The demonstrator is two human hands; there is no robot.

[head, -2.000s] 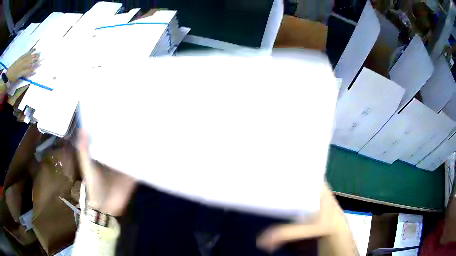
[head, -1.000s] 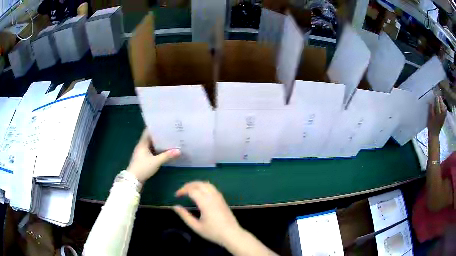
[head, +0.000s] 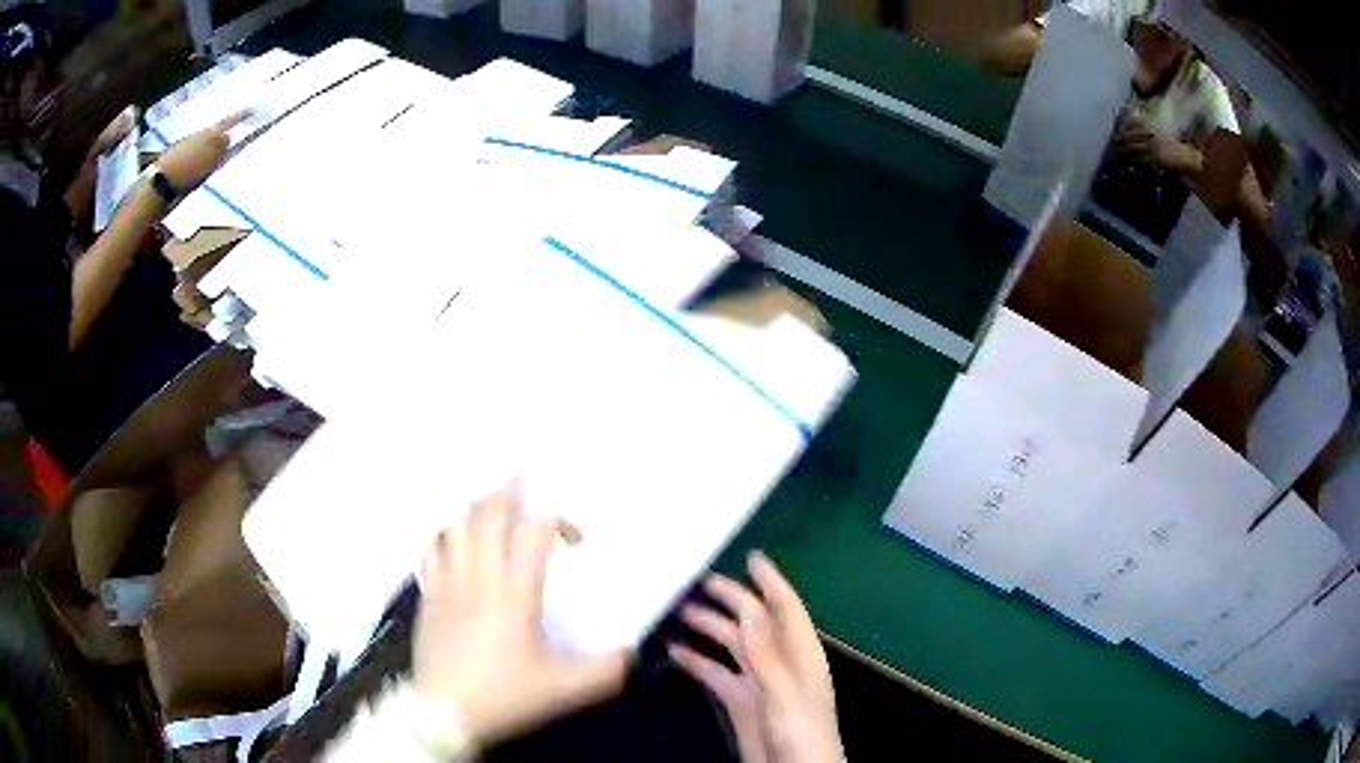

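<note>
A flat white carton blank [head: 597, 432] with a blue stripe and a brown notched flap lies slanted over the front of the stack of blanks [head: 433, 194], its near end towards me. My left hand [head: 500, 626] lies on the blank's near end, thumb and fingers at its surface; a firm grip cannot be made out. My right hand [head: 761, 656] is just right of the blank's near corner, fingers spread, holding nothing.
A row of erected cartons [head: 999, 462] with raised flaps stands on the green bench [head: 925, 626] at the right. A large brown bin [head: 194, 581] with a white strap is at lower left. Another worker's hand [head: 202, 149] touches the stack. Another person is at upper right.
The view has swung left to the stack. My left hand has left the nearest erected carton and is now on a flat blank. My right hand is beside that blank, still empty.
</note>
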